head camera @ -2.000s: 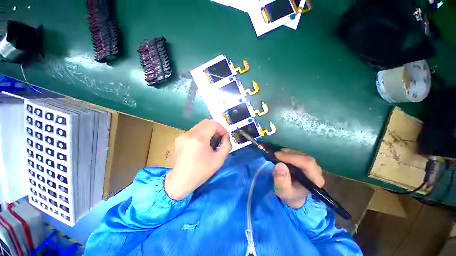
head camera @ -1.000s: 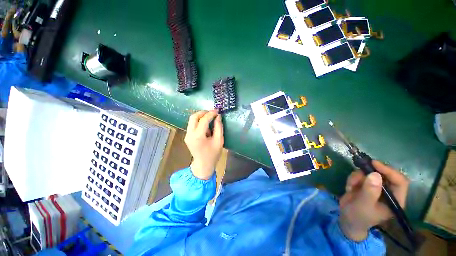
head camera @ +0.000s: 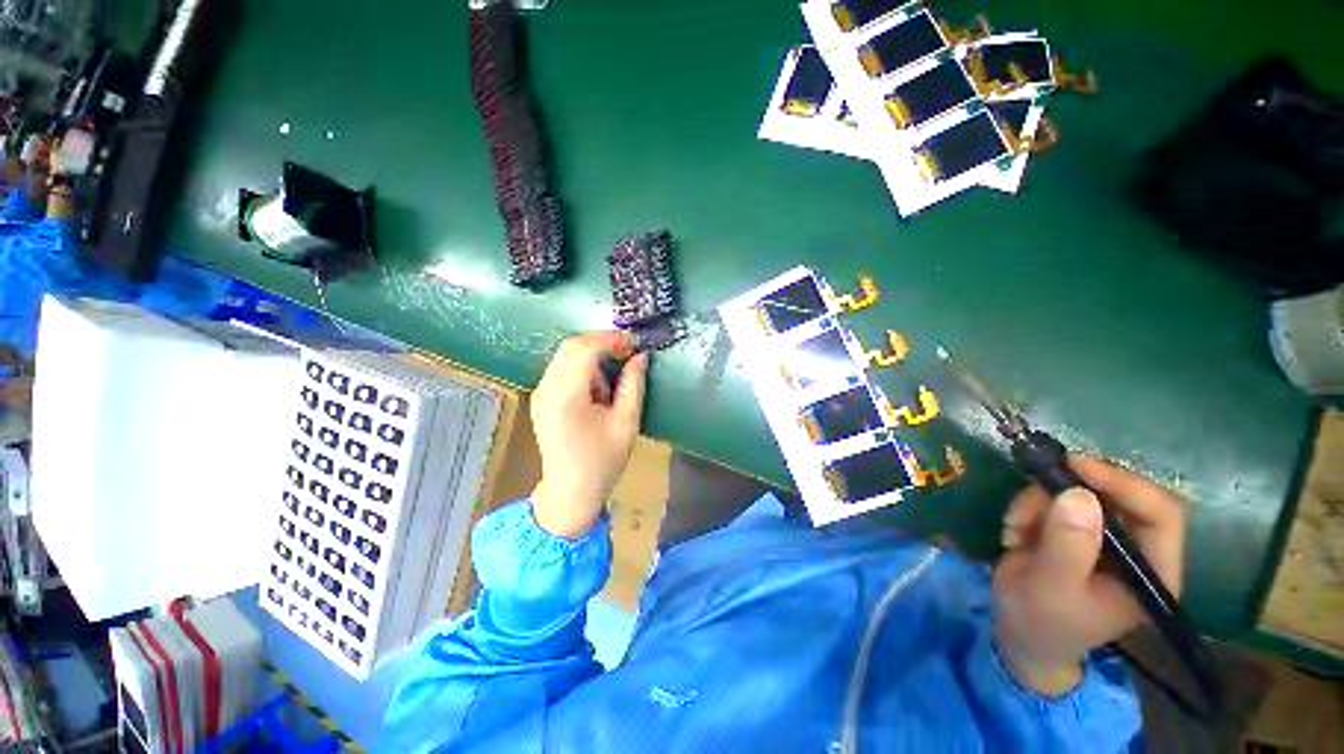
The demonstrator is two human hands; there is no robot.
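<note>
My left hand (head camera: 587,420) is at the near end of a short ridged block of stacked components (head camera: 643,277), its thumb and forefinger closed on a small dark component (head camera: 650,339). My right hand (head camera: 1083,552) holds a black soldering iron (head camera: 1041,458), its thin tip pointing up and left, above the mat and off the screens. Between the hands lies a white carrier strip (head camera: 765,386) with several dark LCD modules (head camera: 842,416). Their orange flex tails (head camera: 890,351) stick out to the right.
A long ridged component row (head camera: 516,155) and a solder reel (head camera: 307,218) lie left. More loaded strips (head camera: 917,189) overlap at the top. White foam trays (head camera: 354,516) stand at the left. A black object (head camera: 1246,177), a whitish roll (head camera: 1309,342) and a tan board (head camera: 1309,545) are right. Another person's blue sleeve (head camera: 37,265) shows far left.
My left hand moved from the strip to the short component block and now pinches a component there. My right hand drew the iron away from the lowest screen to the right. The view also shifted left.
</note>
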